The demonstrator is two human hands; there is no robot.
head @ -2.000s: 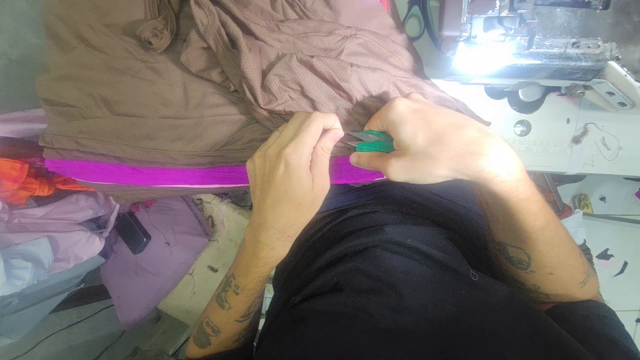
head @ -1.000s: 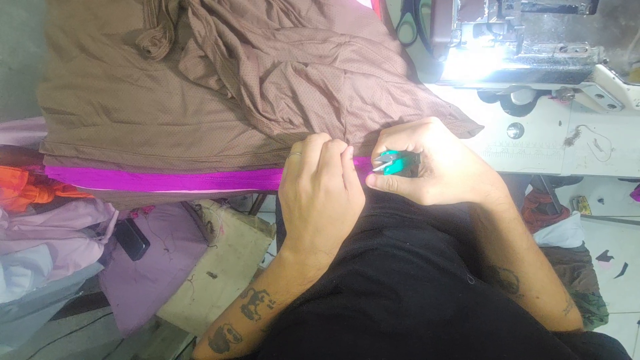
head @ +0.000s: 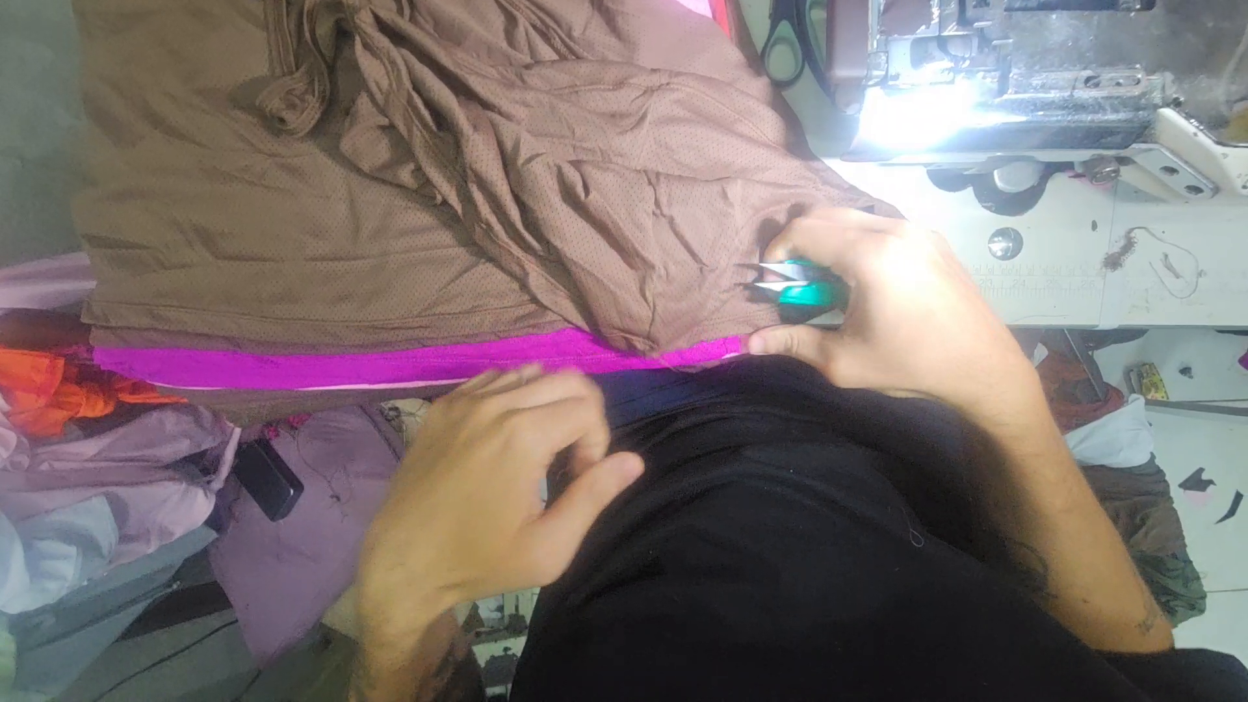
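Observation:
Brown perforated fabric [head: 585, 195] lies bunched and folded across the upper left and middle of the view. Along its near edge runs a bright magenta fabric strip [head: 390, 361]. My right hand [head: 877, 302] holds small green-handled thread snips [head: 807, 285] in its curled fingers, with the blades parted and pointing left over the brown fabric. Its thumb rests at the right end of the magenta strip. My left hand [head: 497, 478] is held just below the strip, thumb and fingers apart, with nothing in it.
A lit sewing machine [head: 1014, 88] stands at the upper right, on a white bed [head: 1053, 283] with a printed scale. Black-handled scissors [head: 785, 49] lie left of it. Lilac and orange cloths [head: 49, 390] and a black phone-like object [head: 268, 478] are at the left.
My left hand has come away from the fabric edge near my right hand, moving left and towards my body, and its fingers have spread. The snips stay in my right hand.

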